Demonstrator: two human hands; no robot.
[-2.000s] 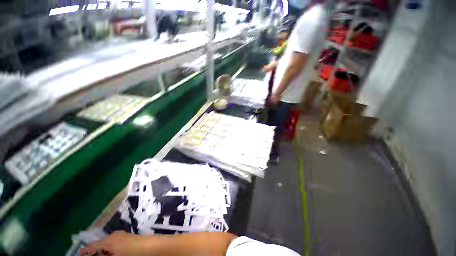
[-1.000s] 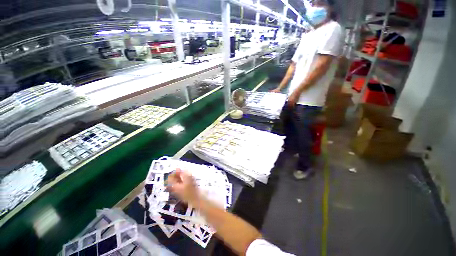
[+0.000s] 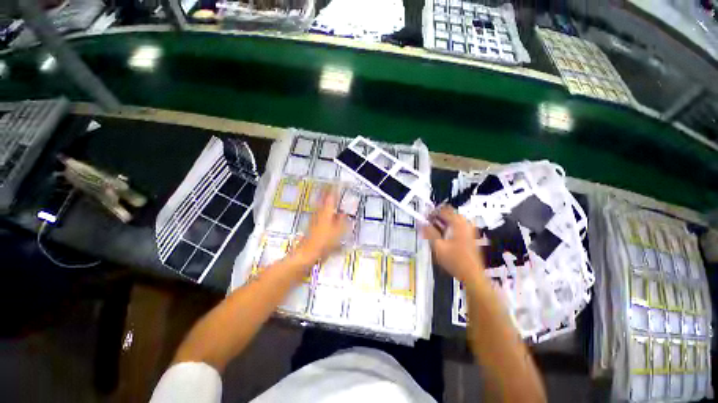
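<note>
The blister tray (image 3: 358,308) lies straight in front of me, with rows of frames in its pockets, some yellow-edged. My left hand (image 3: 324,228) is over the tray's middle, fingers pointing away from me and blurred; whether they hold anything cannot be told. My right hand (image 3: 455,240) is at the tray's right edge, its fingertips closed on the near end of a white sticker sheet (image 3: 384,175). The sheet slants over the tray's upper right, with black rectangles along one side and empty windows along the other.
A fanned sheet stack (image 3: 206,216) lies left of the tray. A white waste liner pile (image 3: 551,279) with loose black pieces (image 3: 531,212) lies to the right, and stacked filled trays (image 3: 669,307) beyond it. The green conveyor (image 3: 260,83) runs behind, with more trays (image 3: 472,31) past it.
The view has swung from the right side down to the tray. My right hand, before over the waste pile, is now at the sticker sheet. My left hand has come into view.
</note>
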